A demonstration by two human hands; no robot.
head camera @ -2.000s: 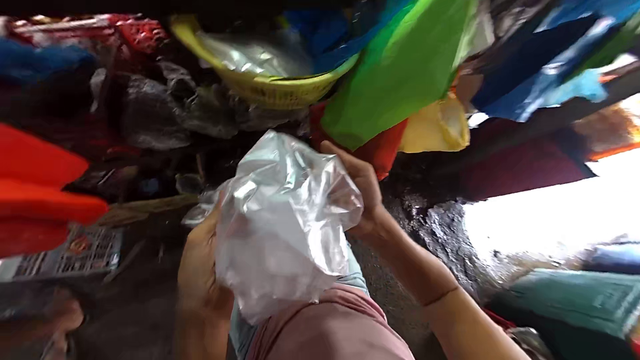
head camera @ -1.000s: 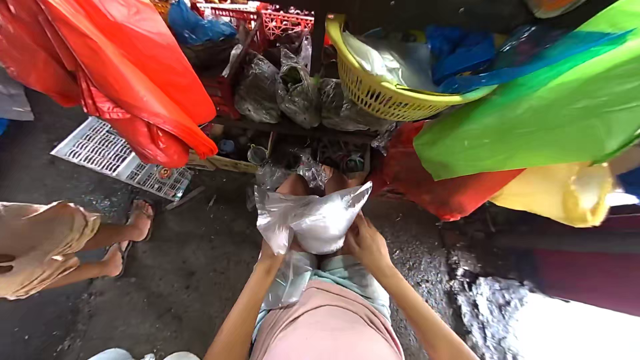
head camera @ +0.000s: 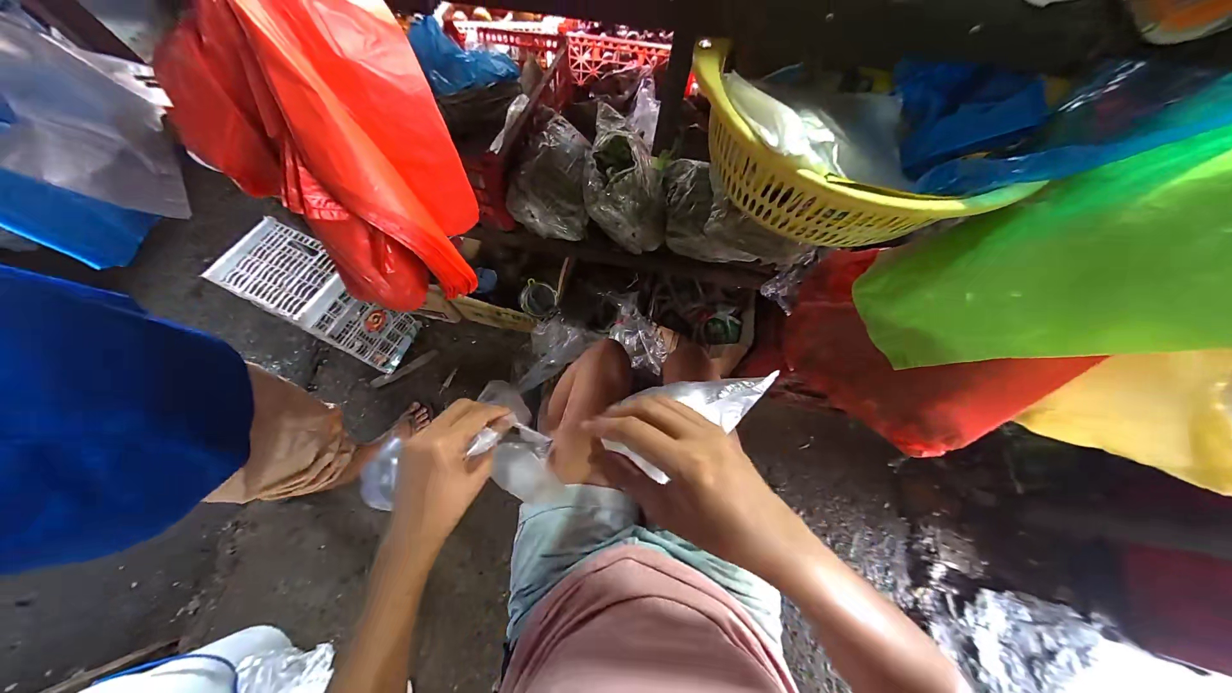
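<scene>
My left hand (head camera: 450,460) is closed on a bunched part of a clear plastic bag (head camera: 525,470), which stretches toward the gap between my hands, above my lap. My right hand (head camera: 679,467) holds white translucent plastic (head camera: 717,399) whose pointed corner sticks out beyond the fingers to the right. Whether both hands hold one bag or two separate ones, I cannot tell. More thin clear plastic (head camera: 380,474) shows to the left of my left wrist. Both hands are over my knees and the grey-green shorts.
Red plastic bags (head camera: 337,125) hang at upper left. A yellow plastic basket (head camera: 818,202) stands at upper right beside a hanging green plastic bag (head camera: 1049,279). Filled clear bags (head camera: 621,192) line a shelf ahead. A white crate (head camera: 308,294) lies on the floor. A person's leg (head camera: 298,443) is close at left.
My hands have moved apart; one second ago they held a white plastic bag spread between them. The person at left now shows blue clothing nearer to me.
</scene>
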